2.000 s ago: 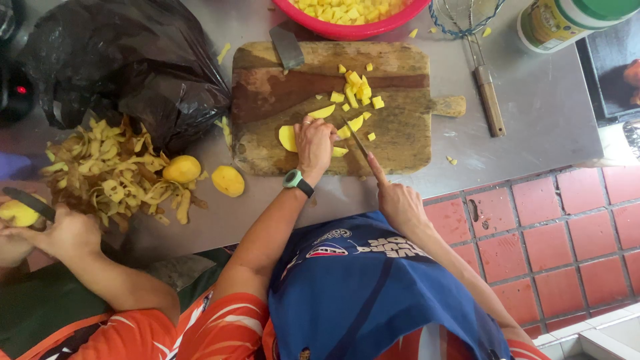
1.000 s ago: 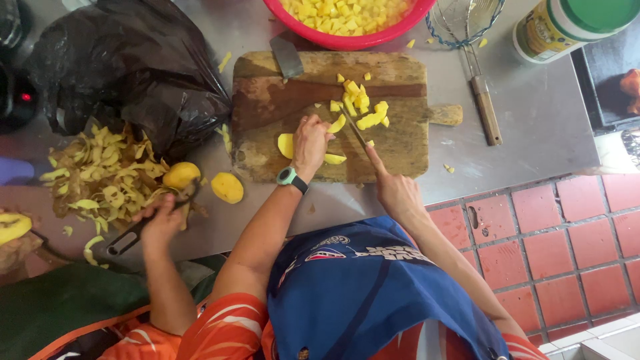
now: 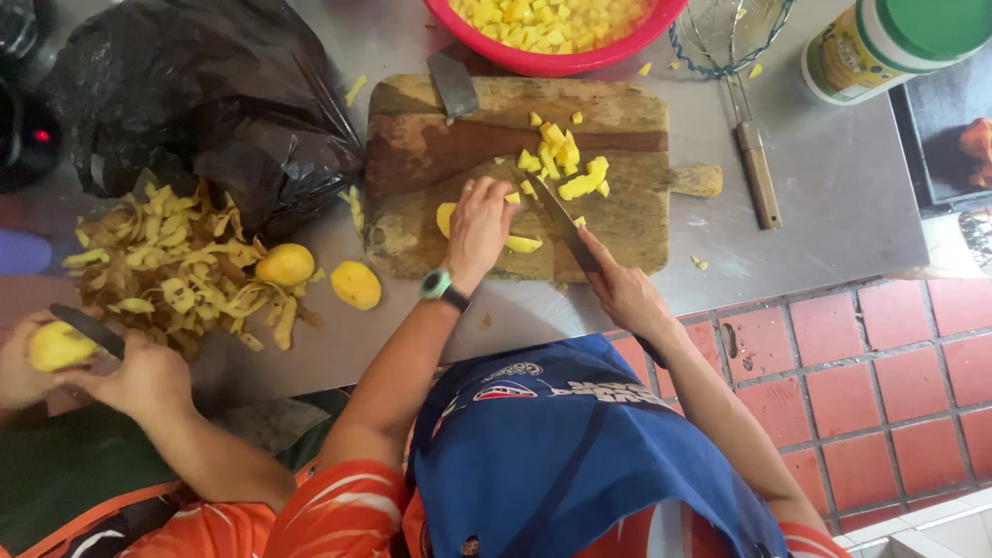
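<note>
A knife with a dark blade (image 3: pixel 562 221) is in my right hand (image 3: pixel 632 298), its tip among the cut pieces on the wooden cutting board (image 3: pixel 418 170). My left hand (image 3: pixel 479 229), with a watch on the wrist, is over potato slices (image 3: pixel 523 244) left of the blade; whether its fingers grip one is hidden. Diced potato (image 3: pixel 558 151) lies above and right of the knife tip. Near the board's upper left edge rests a flat dark blade-like piece (image 3: pixel 452 84). Two peeled potatoes (image 3: pixel 356 285) are left of the board.
Potato peelings (image 3: pixel 174 263) and a black plastic bag (image 3: pixel 209 101) lie left. A pink bowl of potato cubes (image 3: pixel 558 62) stands beyond the board, with a wire strainer (image 3: pixel 756 174) and green-lidded tub (image 3: pixel 852 58) rightward. At lower left, a co-worker's hands (image 3: pixel 151 376) hold a potato and dark-bladed tool.
The diced pile by the knife has grown since the earliest frame. The co-worker's hand, at the peelings one second ago, is back at the potato on the left.
</note>
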